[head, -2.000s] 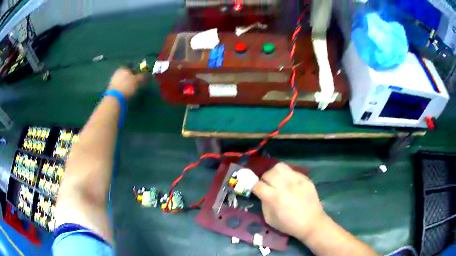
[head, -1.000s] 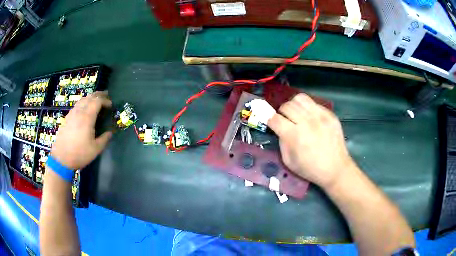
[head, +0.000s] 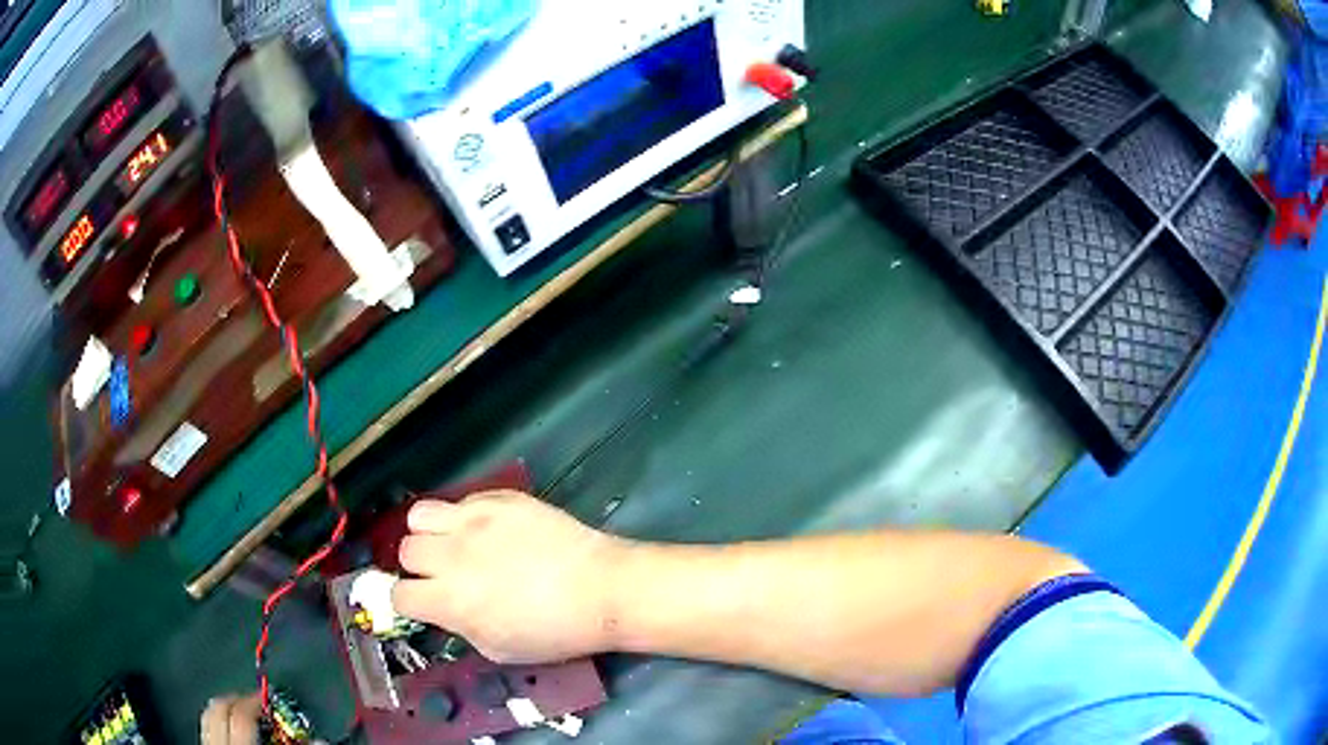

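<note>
My right hand is over the dark-red test fixture. Its thumb in a white finger cot presses on a power supply board in the fixture opening; the hand covers much of the board. Thin silvery parts show in the opening beside it. My left hand is small and cut off by the bottom edge, beside another board; whether it grips that board cannot be told. The red-black twisted wires run from the reddish-brown control box down toward this loose board.
A black divided tray without boards lies at the right. A loaded tray is cut off at bottom left. A white instrument with a blue plastic bag and the control box stand on the wood-edged shelf. Panel meters glow red.
The view has swung right, bringing the board-free tray and meters into full view. My right hand still presses the board. My left hand has moved from beside the loaded tray to the loose boards.
</note>
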